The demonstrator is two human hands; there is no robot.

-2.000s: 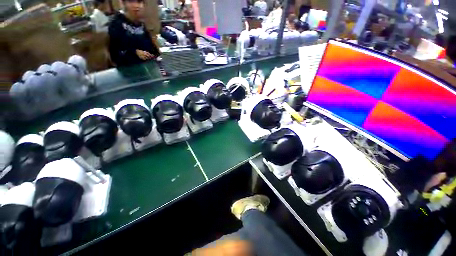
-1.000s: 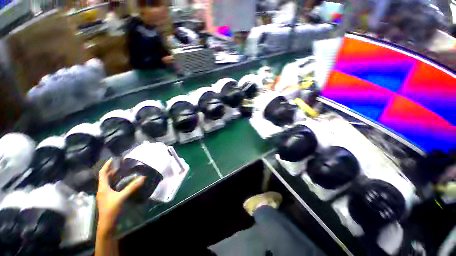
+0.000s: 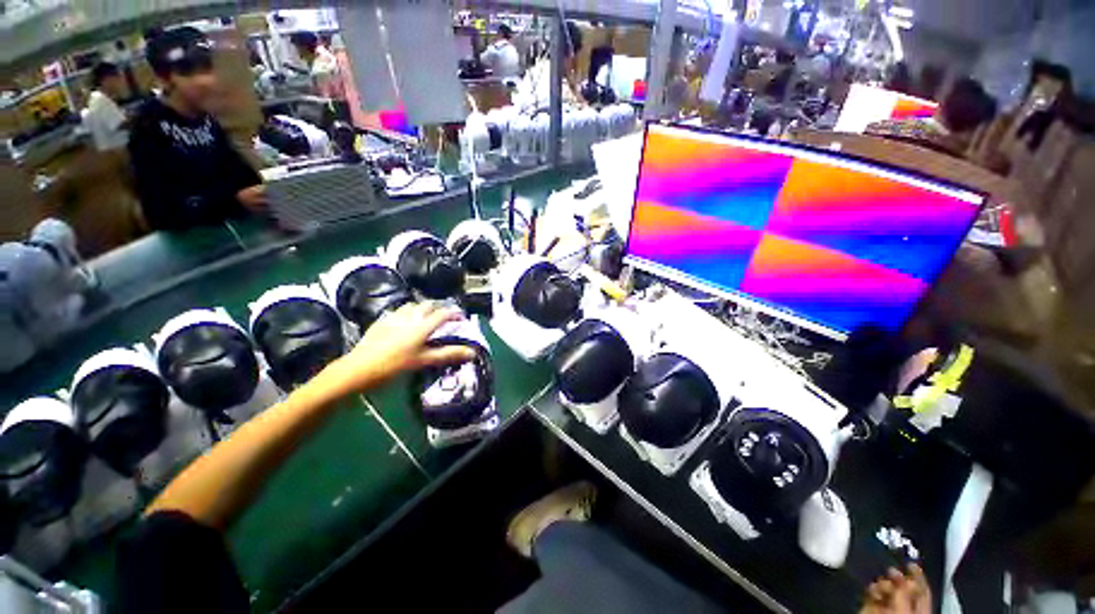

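My left hand (image 3: 408, 344) reaches across the green bench and grips a white-and-black camera (image 3: 456, 396) from above, near the corner where the two benches meet. Its fingers lie over the white housing and the top of the black ball. My right hand (image 3: 898, 593) is at the bottom right edge, partly cut off, with its fingertips at small white pieces (image 3: 895, 542) on the dark bench. Whether it holds one cannot be told. A camera with a ring of lens circles (image 3: 769, 465) stands on the dark bench beside a white mouse (image 3: 824, 528).
A row of cameras (image 3: 207, 360) stands along the green bench. More cameras (image 3: 669, 402) stand before the monitor (image 3: 793, 228). A white strip (image 3: 968, 522) hangs near a black machine with a yellow tag (image 3: 943, 390). A person (image 3: 186, 150) is across the bench.
My left hand has carried the camera rightward along the green bench to the corner. My right hand has come into view at the bottom right. The view has turned to the right.
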